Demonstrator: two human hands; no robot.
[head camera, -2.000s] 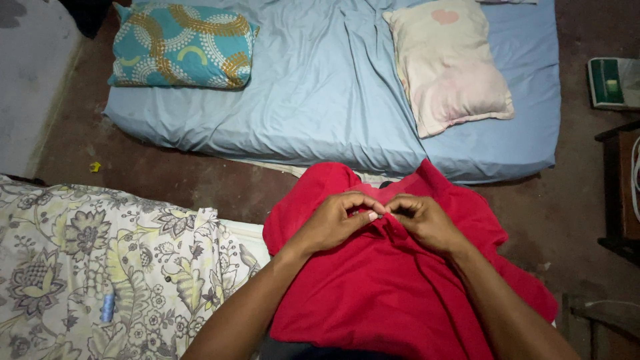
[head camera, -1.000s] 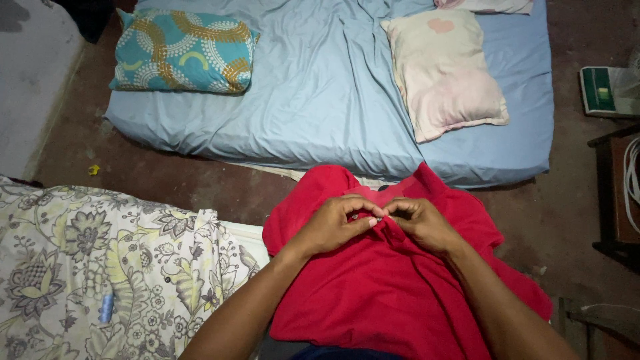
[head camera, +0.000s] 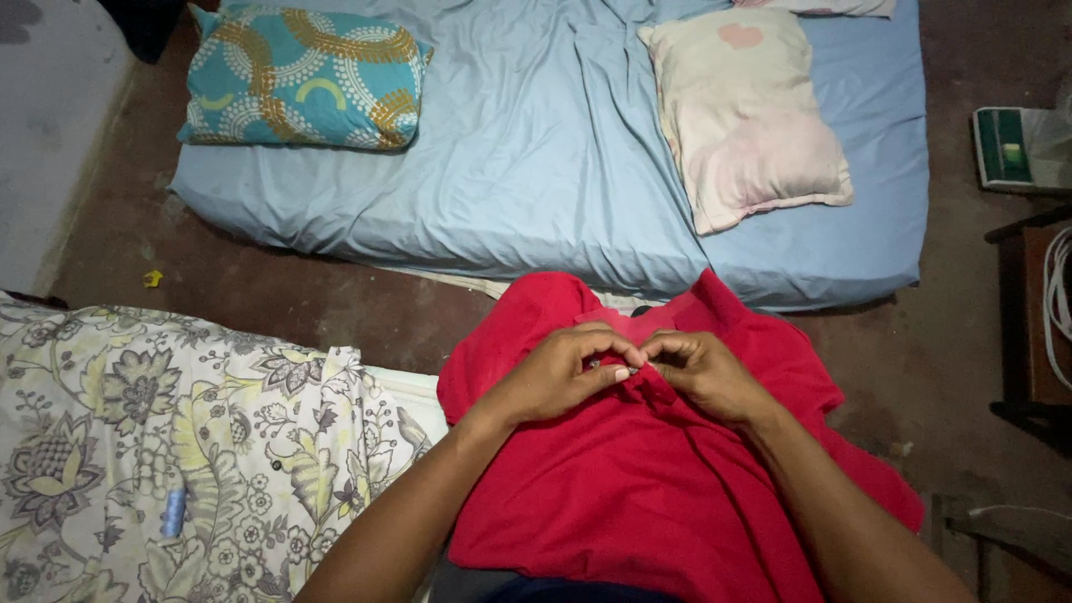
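A red cloth garment (head camera: 636, 486) lies spread over my lap. My left hand (head camera: 569, 368) pinches a gathered fold of it between thumb and fingers, with a small shiny item at the fingertips, too small to name. Close beside it, my right hand (head camera: 703, 373) grips the same fold, its fingertips almost touching those of the left. On the floral sheet (head camera: 109, 402) to the left lie a spool of blue thread (head camera: 173, 513) and a small dark round thing, perhaps a button (head camera: 276, 465).
Ahead is a mattress with a blue sheet (head camera: 519, 167), bearing a teal patterned pillow (head camera: 306, 79) and a pale pillow (head camera: 754, 126). At right are a green and white box (head camera: 1001, 146) and a brown stand (head camera: 1038, 310) with white cable (head camera: 1059, 280).
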